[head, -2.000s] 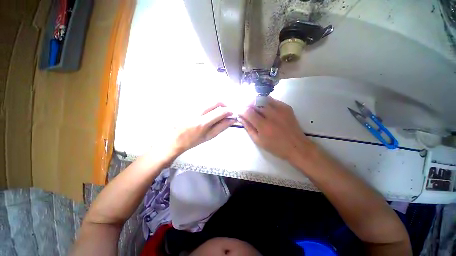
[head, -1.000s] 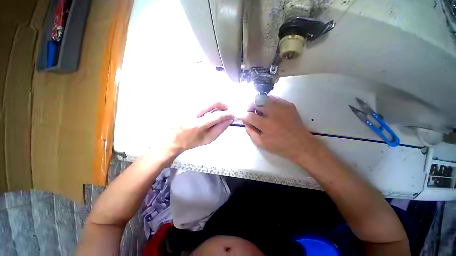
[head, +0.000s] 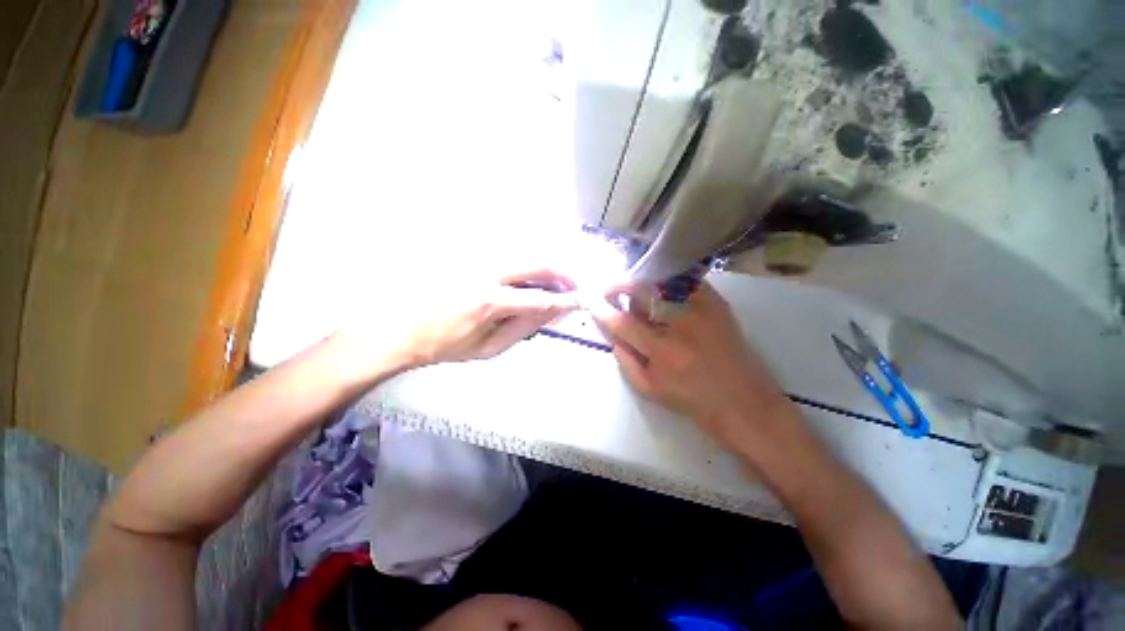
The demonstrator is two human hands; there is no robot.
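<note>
The white sewing machine head [head: 691,136] stands above my hands, with a bright lamp glare around the needle area that bleaches out what lies there. My left hand [head: 487,323] is left of the needle area, fingertips together in the glare. My right hand [head: 679,351] is just right of it, under the machine head, fingers bent down. The fingertips of both hands nearly meet. A small whitish piece seems to lie between them, but its edges are lost in the glare, so I cannot tell what either hand grips.
Blue-handled thread snips [head: 882,380] lie right of my right hand. A grey tray [head: 154,74] with red and blue items sits on cardboard [head: 123,247] at the left. Lilac cloth [head: 438,499] hangs below the table's front edge. A control panel [head: 1018,508] is at the right end.
The camera view has tilted and shifted, showing more of the machine head's dark-knobbed face. My hands stay close together by the needle area. The snips lie as before.
</note>
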